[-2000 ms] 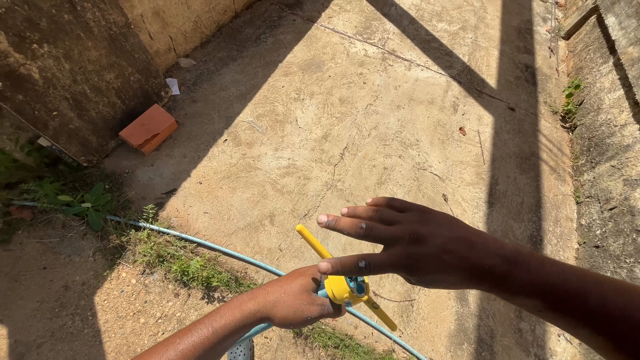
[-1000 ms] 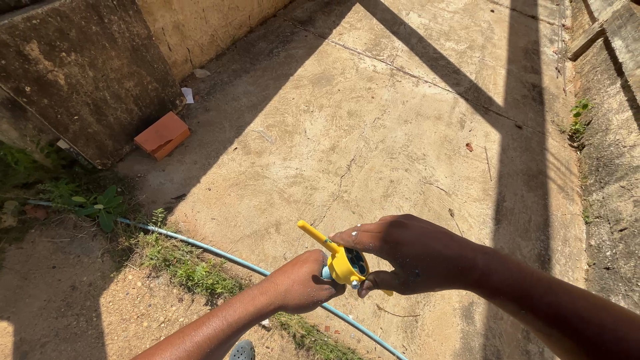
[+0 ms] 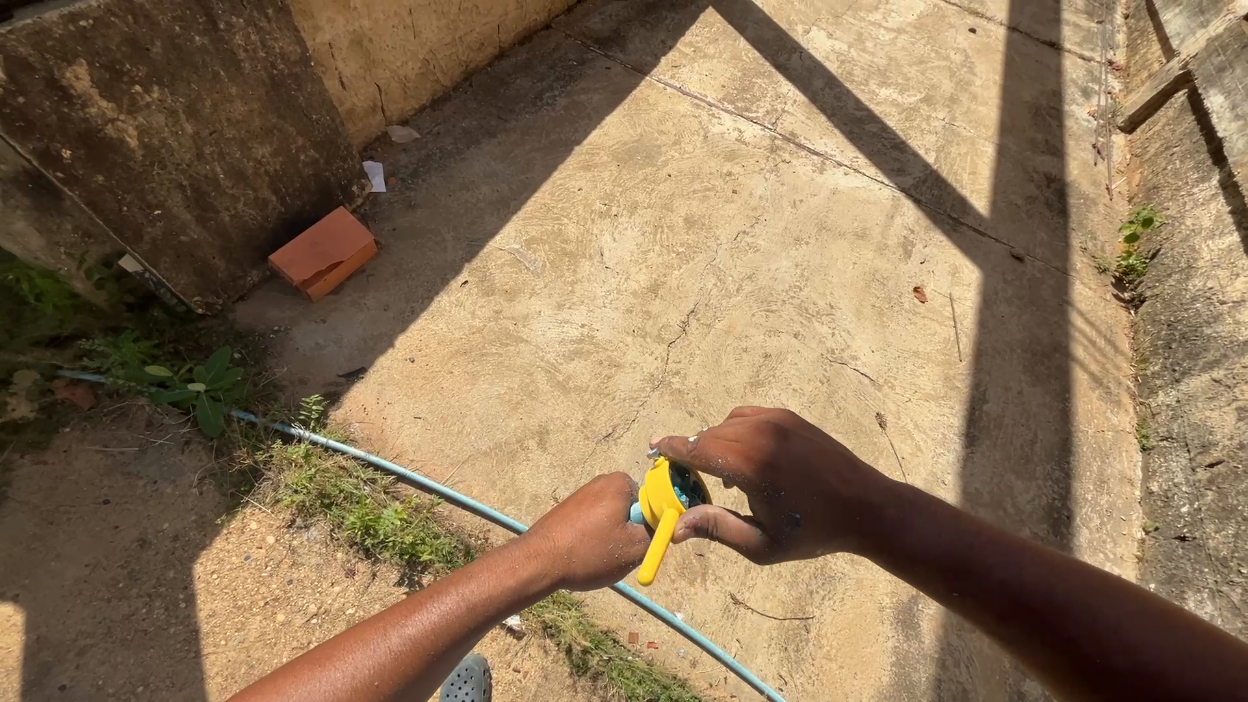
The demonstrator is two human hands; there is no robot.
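Note:
A yellow pipe die stock (image 3: 660, 499) with a round head sits at the end of a light blue plastic pipe (image 3: 637, 513). Its visible bar handle points down and slightly left. Blue shavings show inside the open face of the head. My left hand (image 3: 595, 534) is closed around the pipe just behind the head, hiding most of what it holds. From the other side, my right hand (image 3: 780, 483) grips the head, with fingertips on its upper rim and the thumb near the base of the handle.
A long blue pipe (image 3: 468, 504) crosses the ground below my hands, beside weeds (image 3: 390, 517). An orange brick (image 3: 325, 252) lies by a stained slab (image 3: 185, 127) on the left. A rough wall (image 3: 1194, 409) borders the concrete floor on the right. A grey clog (image 3: 466, 680) shows at the bottom edge.
The yellow handle pointed up and left before; now it points down. My right hand was spread over the tool two seconds ago and now holds its head. My left hand has kept its hold.

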